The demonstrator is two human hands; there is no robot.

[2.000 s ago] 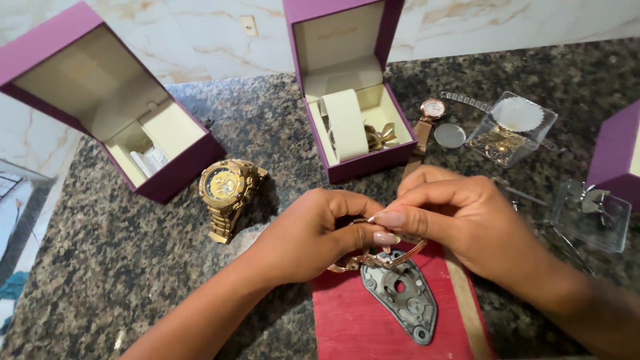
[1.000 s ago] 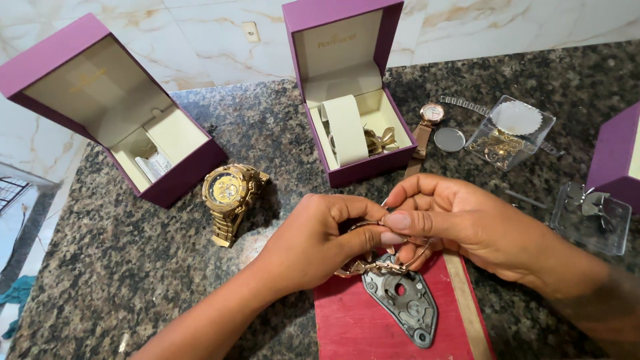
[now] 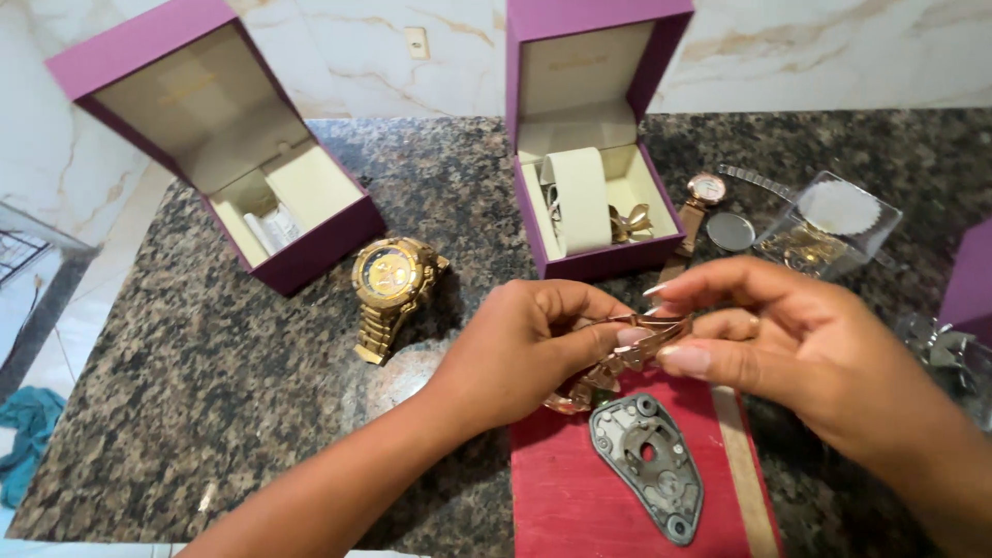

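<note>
My left hand [image 3: 535, 349] pinches a rose-gold metal bracelet [image 3: 604, 376] between thumb and fingers, above the far end of a red board [image 3: 558, 480]. At the bracelet's right end, my right hand [image 3: 775, 349] has its thumb against the metal, its index finger raised. Whether the right hand grips the bracelet is unclear. Below the hands, a grey cast-metal plate [image 3: 659, 484] with a central hole lies on the board. A large gold wristwatch [image 3: 387, 275] rests left of my left hand. Beyond my right hand is a small rose-gold watch [image 3: 706, 188].
Two open purple boxes [image 3: 325, 248] [image 3: 612, 267] stand at the back, the right one holding a cream cushion [image 3: 577, 201]. A round metal disc [image 3: 730, 232], a clear plastic box [image 3: 845, 221] with gold pieces and a purple box [image 3: 969, 271] are at the right on the granite counter [image 3: 256, 403].
My right index finger has lifted away from my left fingers, and the right hand is more spread. The bracelet stays in my left hand.
</note>
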